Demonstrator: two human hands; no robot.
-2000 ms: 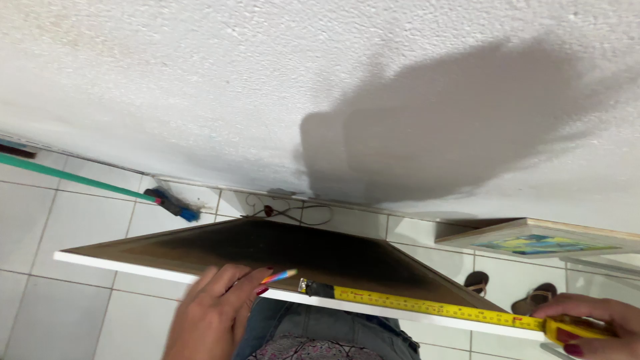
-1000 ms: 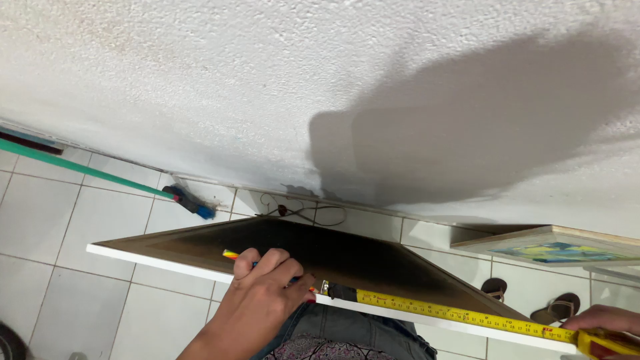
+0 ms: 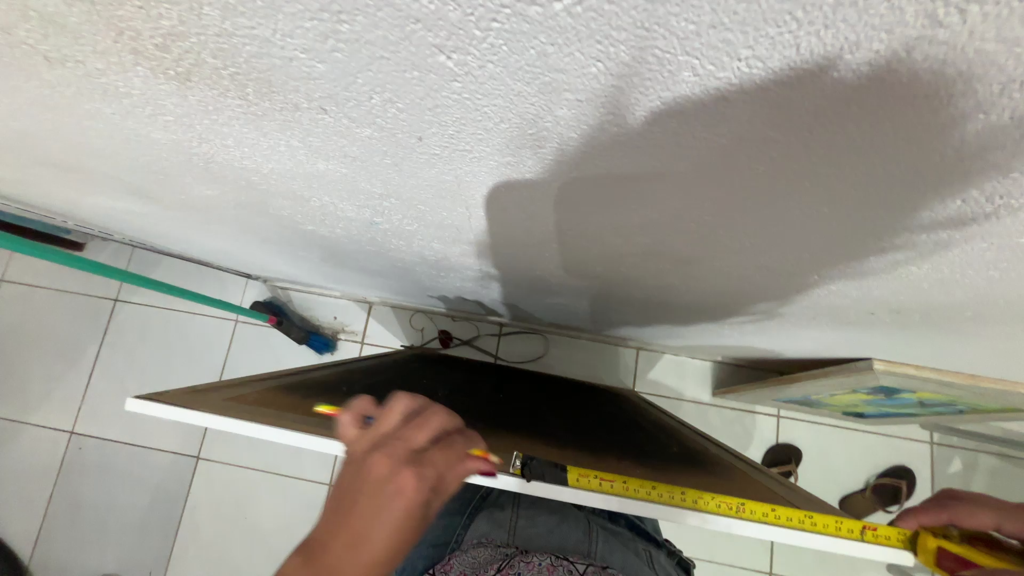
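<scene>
A dark framed panel (image 3: 512, 400) with a white edge stands upright in front of my lap, its dark face toward the wall. Along its top edge lies the yellow blade of a tape measure (image 3: 704, 500), with black tape near its metal hook. My left hand (image 3: 400, 456) holds a multicoloured pencil, its tip pointing at the panel's edge just left of the hook. At the right, my right hand (image 3: 960, 516) grips the yellow and red tape measure case (image 3: 972, 554) by the panel's right end.
A textured white wall (image 3: 320, 160) rises ahead, shadowed at the right. On the tiled floor are a broom with blue bristles (image 3: 300, 328), a thin cable (image 3: 520, 348) and sandals (image 3: 878, 490). A framed colourful picture (image 3: 888, 396) leans against the wall at the right.
My left hand has turned the pencil, whose tip now points right toward the tape's hook. The tape blade remains stretched along the panel's edge. The view has shifted slightly.
</scene>
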